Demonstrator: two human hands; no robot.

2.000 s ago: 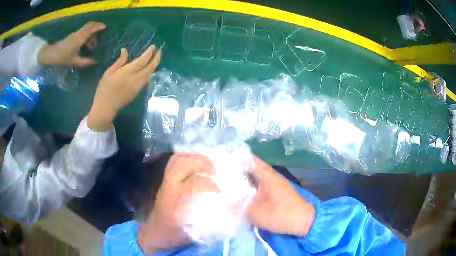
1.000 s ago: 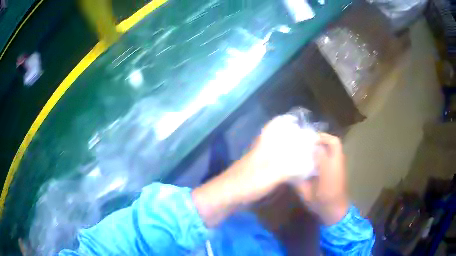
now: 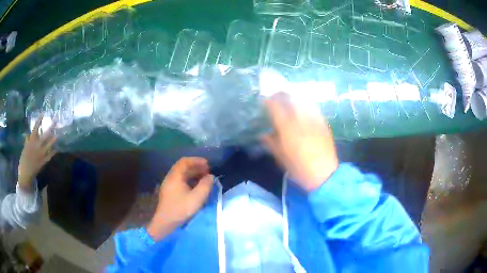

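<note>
A row of clear plastic bags (image 3: 128, 98) lies along the near part of the green bench top (image 3: 155, 142), shiny under the lights. My right hand (image 3: 299, 136) reaches over the bench at the row's right part, blurred, fingers at the film; whether it grips a bag I cannot tell. My left hand (image 3: 184, 192) is in front of the bench's near edge, fingers curled, with nothing clearly seen in it. Clear plastic trays (image 3: 285, 42) lie behind the bags and further right as thin bright outlines.
White rolled pieces (image 3: 459, 61) stand at the bench's right end. A small white piece (image 3: 444, 100) lies near them. The yellow rail (image 3: 80, 24) curves along the far side. Another person's hand (image 3: 36, 154) touches the bags at the left.
My hands have parted and the white bundle they held is gone from them. The view has swung back to the bench. My right hand is now over the bags.
</note>
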